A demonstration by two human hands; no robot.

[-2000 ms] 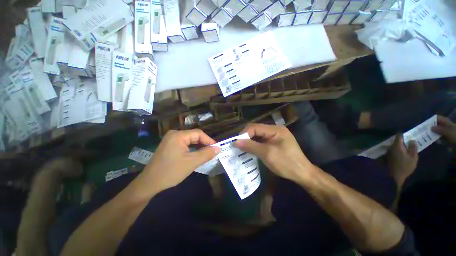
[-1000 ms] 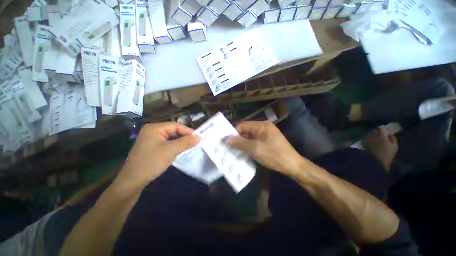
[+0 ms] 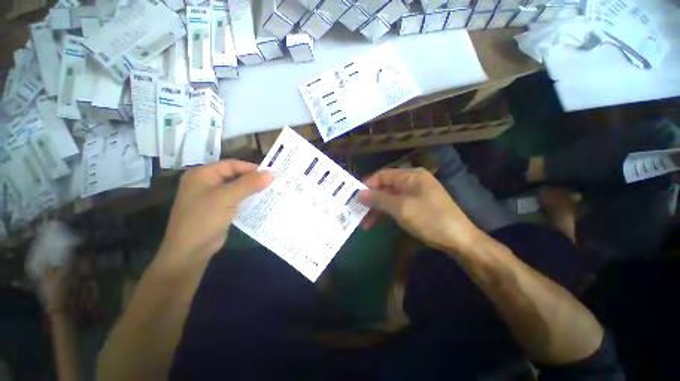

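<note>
A white instruction leaflet (image 3: 302, 205) with black text and short dark heading bars is spread between my hands over the lap, its corners pointing up and down. My left hand (image 3: 216, 197) pinches its left edge between thumb and fingers. My right hand (image 3: 410, 205) pinches its right corner. Some of the fingertips are hidden behind the sheet. Another leaflet (image 3: 359, 91) lies flat on the white bench cover (image 3: 261, 104), its lower part over the bench edge.
Loose unit boxes (image 3: 171, 123) are heaped at the left of the bench. Stacked cartons (image 3: 417, 22) line the back. A divided wooden tray (image 3: 440, 126) is below the bench edge. A leaflet pile (image 3: 626, 30) is at the upper right. Other people's arms show at both sides.
The folded leaflet in my hands is now opened out into a wider sheet, and my left hand has moved slightly up and left. A blurred arm now shows at the far left.
</note>
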